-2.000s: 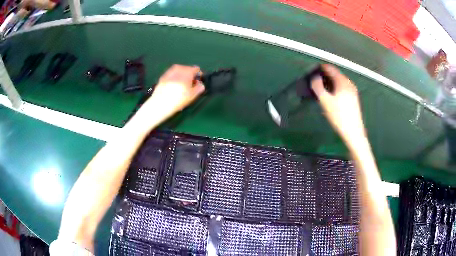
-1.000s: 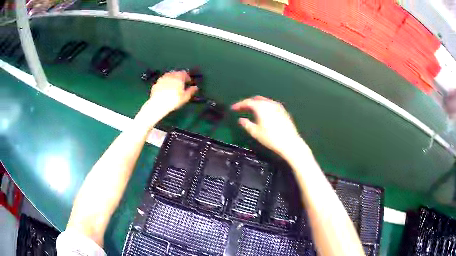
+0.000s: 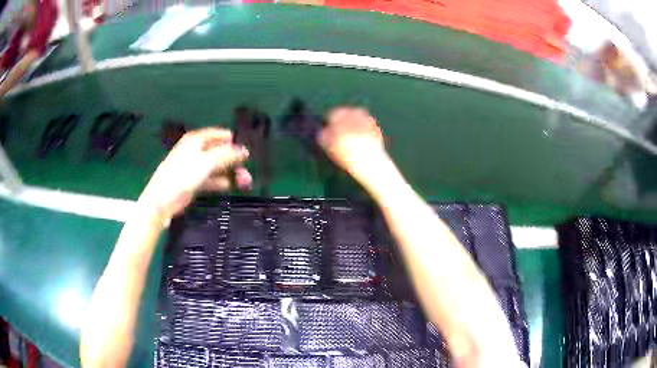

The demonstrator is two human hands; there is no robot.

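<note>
The black blister tray (image 3: pixel 364 322) lies in front of me. Several pockets at the left of its far row hold phone housings (image 3: pixel 295 244); its near rows show ribbed floors. My left hand (image 3: pixel 205 165) is over the belt's near side, left of the tray, fingers apart and nothing seen in it. My right hand (image 3: pixel 353 136) is blurred over the belt, fingertips at a dark, blurred phone housing (image 3: pixel 301 122); whether it grips it cannot be told. Another dark housing (image 3: pixel 252 126) lies between my hands. My right forearm hides part of the tray.
The green conveyor belt (image 3: pixel 461 136) carries more black parts (image 3: pixel 112 135) at left. A white rail (image 3: pixel 79 201) edges it. A stack of trays (image 3: pixel 612 295) stands at right. Red boxes (image 3: pixel 461 21) and a pale sheet (image 3: pixel 173 27) are across the line. Parts of other people show at both upper edges.
Two seconds ago my right hand held a housing over the belt and two tray pockets looked filled; now several do. Since one second ago, my right hand has moved farther from the tray; the view has shifted.
</note>
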